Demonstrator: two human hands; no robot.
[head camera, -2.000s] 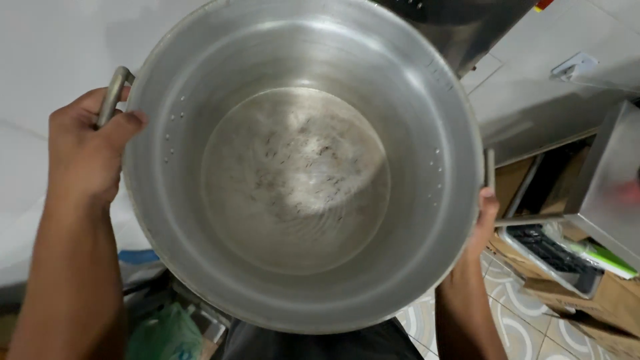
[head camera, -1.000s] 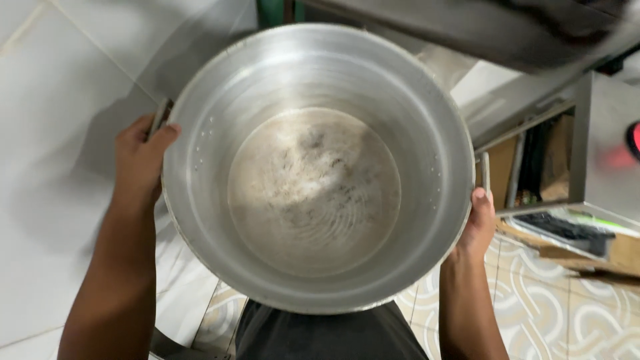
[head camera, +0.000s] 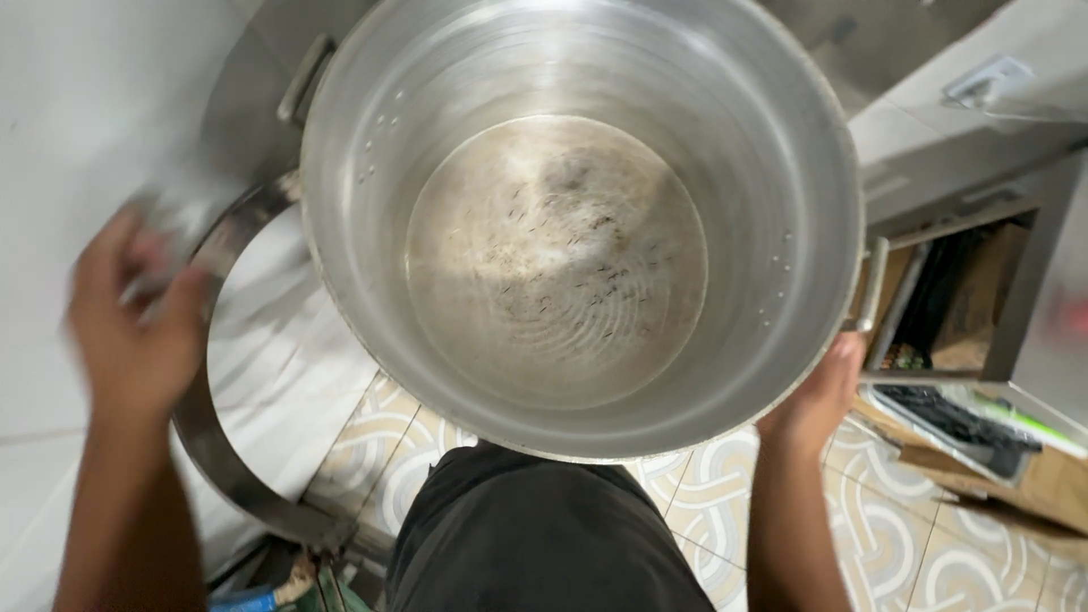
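Note:
A large round aluminium pot (head camera: 557, 374) with water and dark specks in its bottom fills the middle of the head view. My right hand (head camera: 816, 382) grips it at the lower right, by its side handle (head camera: 874, 285); part of that hand is hidden behind the rim. My left hand (head camera: 140, 306) is off the pot, to its left, blurred, with its fingers apart and curled; whether anything lies between them is hard to tell. The pot's left handle (head camera: 306, 78) is free of fingers. A curved metal ring (head camera: 204, 408) stands between my left hand and the pot.
White wall tiles (head camera: 51, 170) are at the left. A blue-banded hose or pipe (head camera: 246, 600) lies low at the left. On the right are a metal cabinet (head camera: 1011, 297) and cardboard boxes (head camera: 1054, 484). Patterned floor tiles (head camera: 884, 527) show below.
My left hand has let go of the pot's left handle and moved away to the left. My right hand stays at the right side. The metal ring has come into view.

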